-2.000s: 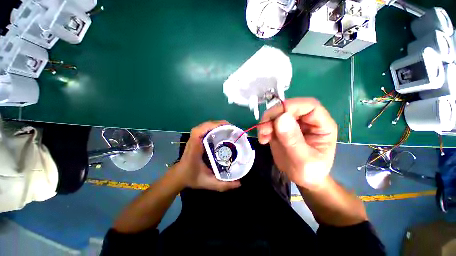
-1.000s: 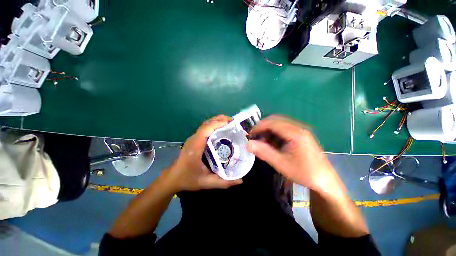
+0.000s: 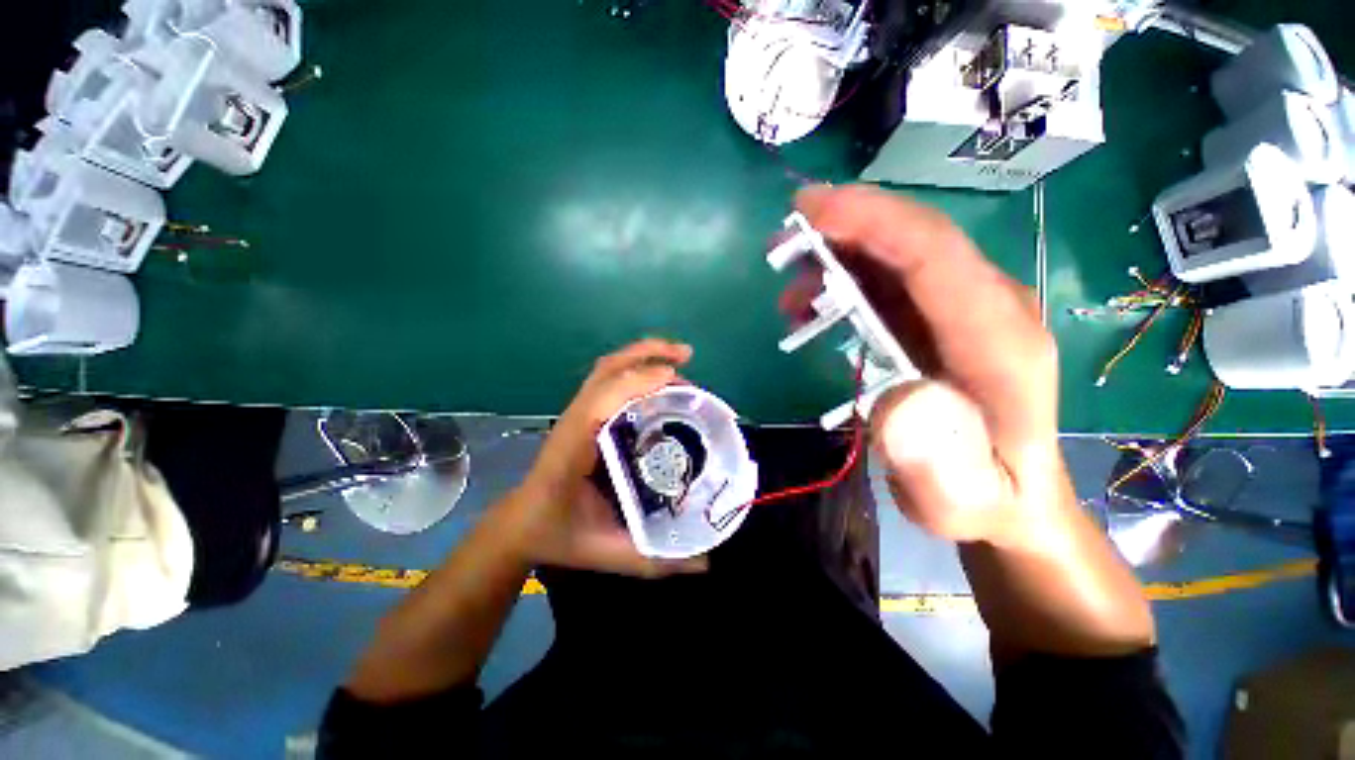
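My left hand (image 3: 572,483) holds a white plastic housing (image 3: 716,446) over the bench's near edge, its open end facing me. A dark ring with a round metallic part, perhaps the motor, shows deep inside. My right hand (image 3: 966,371) holds a white inner cover (image 3: 855,315) on edge, to the right of and above the housing, apart from it. The cover's posts point left. A red wire (image 3: 810,487) runs from the cover into the housing mouth.
White housings stand at the left (image 3: 92,215) and right (image 3: 1256,215) of the green bench (image 3: 446,193), some with thin wires. A grey-white metal box (image 3: 981,119) and stacked inner covers (image 3: 780,82) are at the back. Metal stools (image 3: 390,475) stand below the near edge.
My right hand was by the housing mouth a second ago and has moved right, now showing the cover turned on edge. The red wire now spans the gap. My left hand still holds the housing.
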